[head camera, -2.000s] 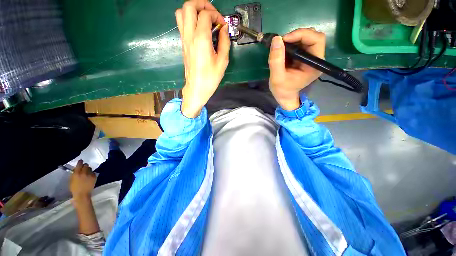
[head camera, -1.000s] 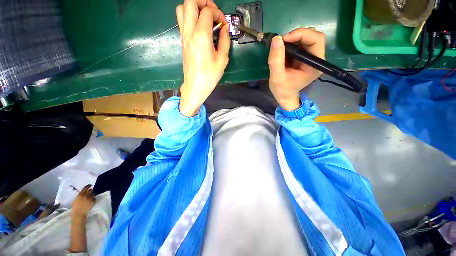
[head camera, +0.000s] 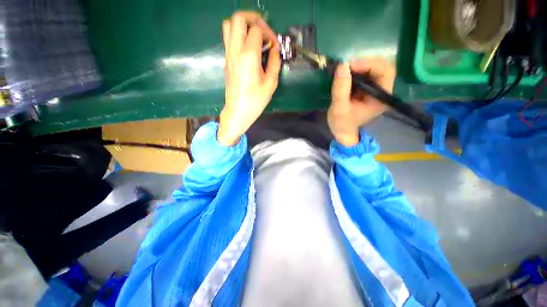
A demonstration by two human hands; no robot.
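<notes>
A small electronic module (head camera: 285, 47) sits at the left part of a dark metal jig (head camera: 309, 37) on the green bench. My right hand (head camera: 358, 99) holds the black soldering iron (head camera: 384, 95) like a pen; its metal tip points left at the module. My left hand (head camera: 249, 75) is at the module's left side, thumb and fingers pinched at its small yellow-orange part. A faint thin wire runs left from my left hand. The frame is blurred, so whether tip and module touch cannot be told.
A stack of clear plastic blister trays (head camera: 45, 54) stands at the left. A bright green tray (head camera: 421, 60) with a round brown-grey item (head camera: 480, 21) is at the right, beside black cables. A blue stool (head camera: 480, 129) and cardboard boxes (head camera: 150, 144) are below the bench edge.
The view has shifted, so bench, hands and iron appear slightly lower. Both hands keep their pose at the module. The neighbouring person's hand at lower left is out of view.
</notes>
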